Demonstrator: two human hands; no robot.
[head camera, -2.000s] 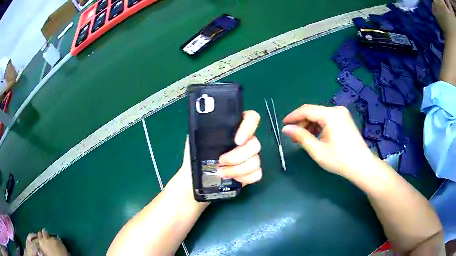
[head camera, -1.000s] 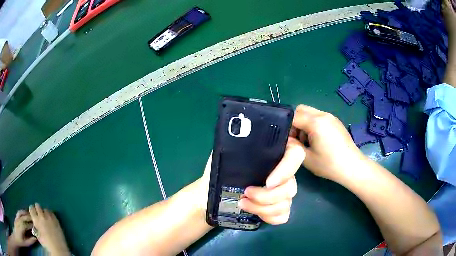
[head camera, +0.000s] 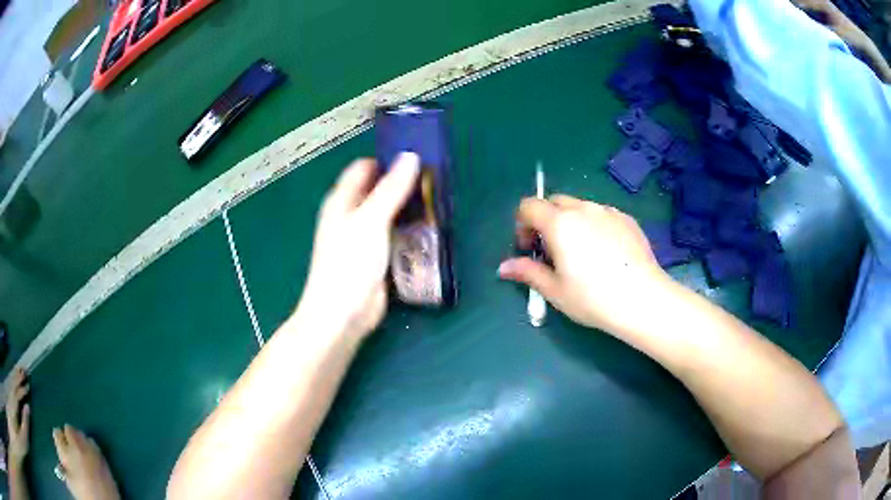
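My left hand (head camera: 357, 239) holds a black phone body (head camera: 448, 220) upright over the green worktop, thumb on the dark blue plate (head camera: 427, 132) at its upper end. The phone is slightly blurred; its lower end shows a silvery board (head camera: 417, 262) and an orange strip runs along its inner side. My right hand (head camera: 576, 249) is to the right of the phone, thumb and index finger apart, over thin silver tweezers (head camera: 536, 307). The fingers cover the middle of the tweezers, so whether they grip them is unclear.
Dark blue plates (head camera: 718, 195) lie in a loose pile at right, with another person's light blue sleeve (head camera: 791, 107) across it. Another handset (head camera: 233, 109) lies beyond the whitish strip (head camera: 293, 166). A red-orange tray (head camera: 147, 49) is at upper left. Another person's hands (head camera: 83, 467) show at lower left.
The phone has turned from its camera-opening face to its blue-plate face and moved up and left. My right hand has come away from it to the tweezers. The blue sleeve has reached over the pile.
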